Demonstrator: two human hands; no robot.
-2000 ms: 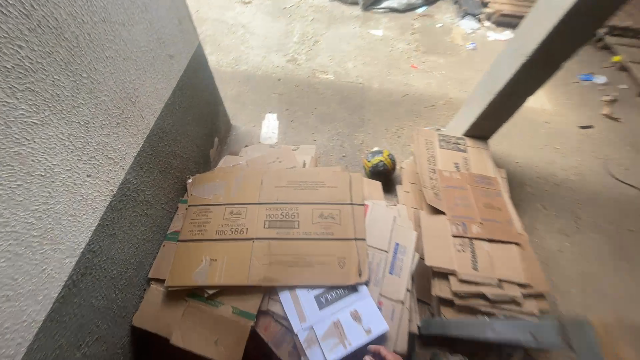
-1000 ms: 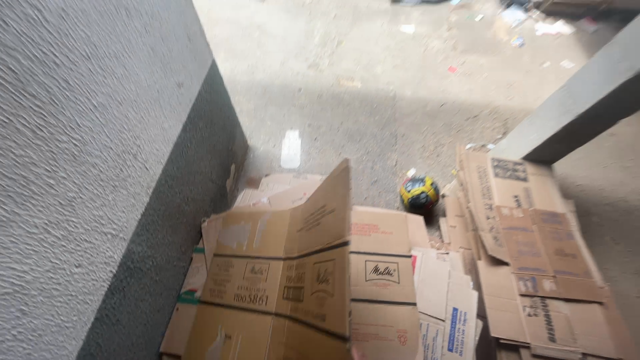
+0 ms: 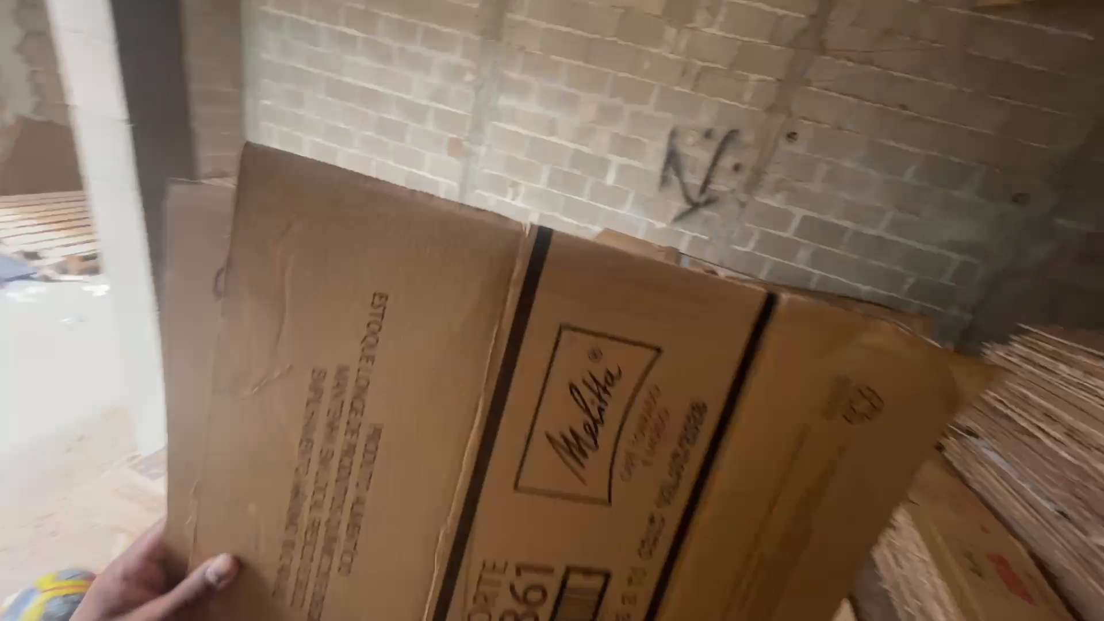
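Observation:
A flattened brown cardboard box (image 3: 414,371), printed with dark lettering, a Melitta mark and black stripes, is held up tilted and fills the middle of the view. At its lower left edge my left hand (image 3: 164,578) grips it, with the thumb on the printed face and the other fingers mostly hidden. My right hand is not in view. The cardboard's lower part runs out of the frame.
Tall stacks of flattened cardboard (image 3: 1044,431) stand at the right. Behind is a block wall (image 3: 604,129) with a dark painted mark. A pale post (image 3: 108,216) rises at the left, and a blue and yellow ball (image 3: 52,595) is at the lower left.
The printed cardboard lay on the floor pile two seconds ago, was partly raised one second ago, and is now held up. The view has swung to the block wall and stacks.

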